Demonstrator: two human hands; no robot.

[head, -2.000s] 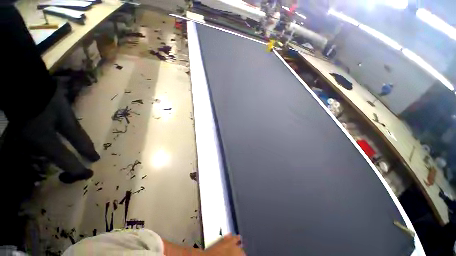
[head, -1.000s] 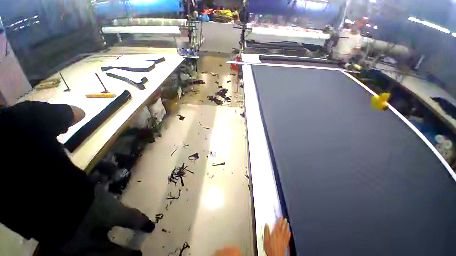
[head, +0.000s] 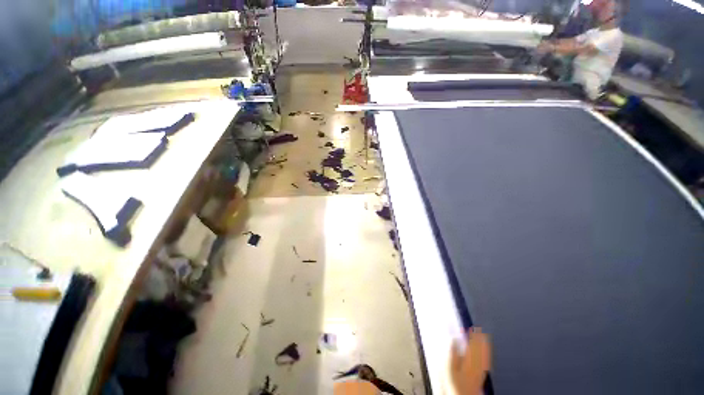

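A wide dark grey fabric lay [head: 556, 224] lies flat and smooth on the white cutting table [head: 413, 262], whose bare strip shows along its left side. One hand, which looks like my right hand [head: 471, 362], rests blurred on the lay's near left edge, fingers pointing forward. My left hand [head: 357, 388] is only a small blurred patch at the bottom rim, cut off. A light rail [head: 463, 104] crosses the table at the lay's far end.
Scraps [head: 328, 170] litter the pale floor [head: 309, 278] left of the table. A neighbouring table [head: 166, 193] holds dark-edged cut pieces [head: 116, 162] and a yellow bar [head: 36, 294]. A co-worker [head: 594, 54] stands at the far right end. White rolls [head: 471, 29] hang behind.
The view has moved forward and turned left, so the rail and far end are nearer. The person at the left and the yellow lump have left view. A hand still touches the lay's edge.
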